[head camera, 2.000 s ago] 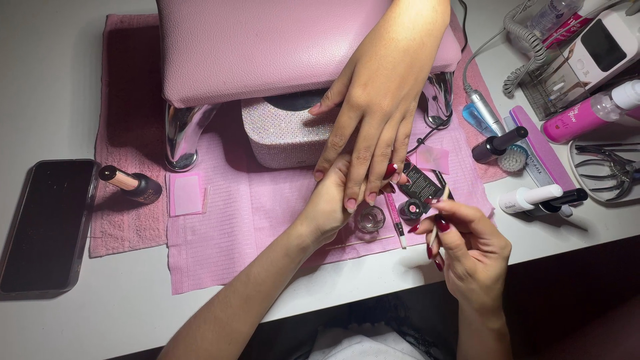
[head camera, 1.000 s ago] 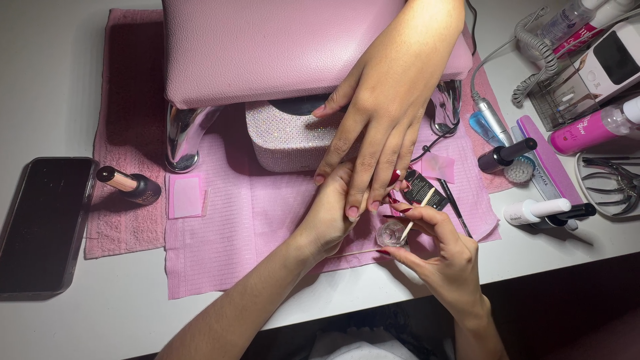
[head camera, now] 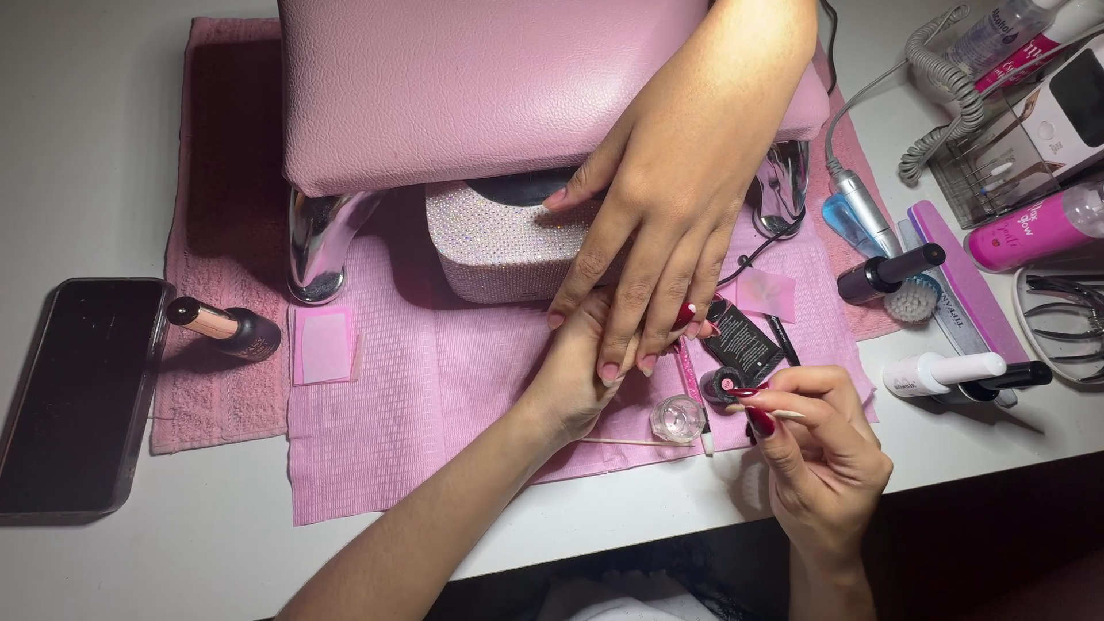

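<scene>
My left hand (head camera: 573, 379) supports another person's hand (head camera: 668, 198) from below; my fingers are mostly hidden under it. That person's hand hangs over the pink padded armrest (head camera: 492, 86), fingers pointing down. My right hand (head camera: 824, 431) pinches a thin pale stick (head camera: 789, 415) between thumb and fingers. Its tip is over or beside a small black pot with pink contents (head camera: 721, 385); contact cannot be told. To the left stands a small clear glass jar (head camera: 677, 419), near a pink glittery pen (head camera: 690, 379). A black packet (head camera: 743, 343) bearing writing lies just above the pot.
A rhinestone-covered device (head camera: 509, 250) sits beneath the armrest. Dark polish bottles (head camera: 250, 335) and a smartphone (head camera: 82, 397) are at left. At right are a nail drill handpiece (head camera: 865, 210), another dark bottle (head camera: 862, 280), a white bottle (head camera: 914, 375), nail files (head camera: 970, 276) and a dish of metal tools (head camera: 1026, 345).
My right hand has moved from the clear jar, where it was one second ago, rightward to the small black pot, with the stick still in it. My left hand still supports the other person's hand.
</scene>
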